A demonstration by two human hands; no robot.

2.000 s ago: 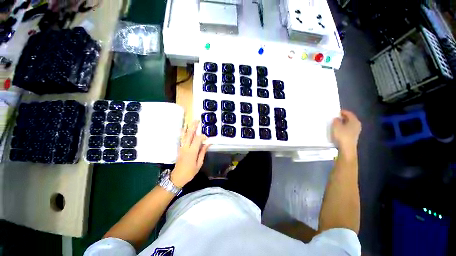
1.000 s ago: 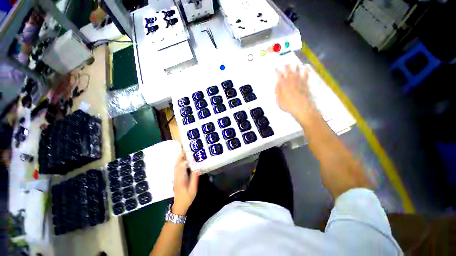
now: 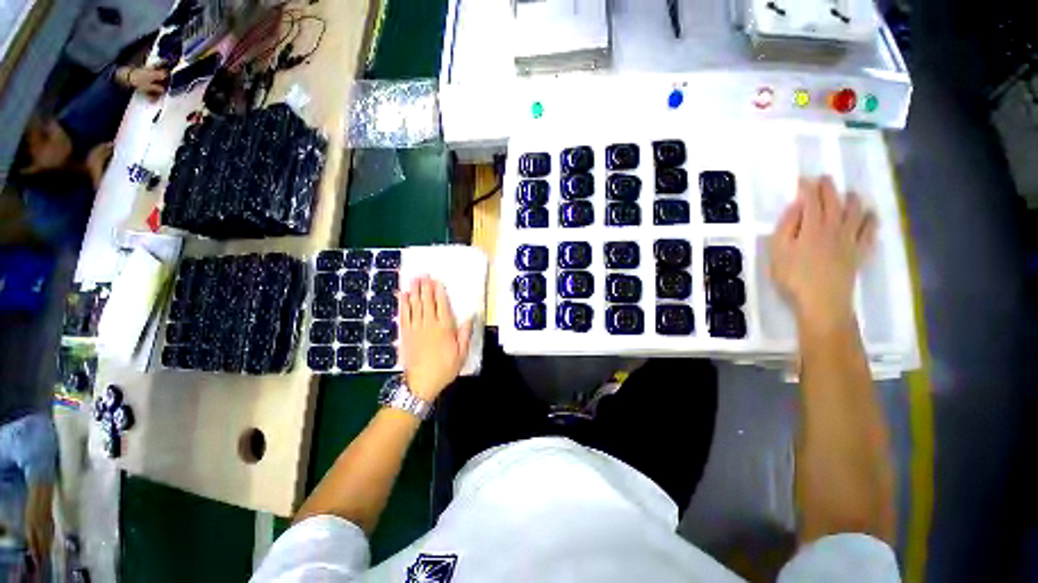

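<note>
A large white compartment tray (image 3: 751, 256) lies along the machine's front edge. Black housings (image 3: 623, 254) stand in its cells in several columns, in an upper and a lower group. My right hand (image 3: 822, 245) lies over the tray's right cells, fingers spread, with nothing seen in it. A smaller white foam sheet (image 3: 459, 264) lies left of the tray, with close rows of black housings (image 3: 354, 308) on its left part. My left hand (image 3: 435, 342) rests flat on the sheet's bare right part, fingers slightly apart and holding nothing visible.
The machine's front edge (image 3: 728, 97) has coloured buttons. Dense black parts are stacked on the wooden board (image 3: 216, 421) at left. Clear plastic bags (image 3: 393, 112) lie on the green mat. At far left another person's hand (image 3: 148, 79) shows. A yellow line marks the floor at right.
The view has turned and shifted. My left hand has moved from the gap between sheet and tray onto the foam sheet. My right hand has moved over the tray's right cells.
</note>
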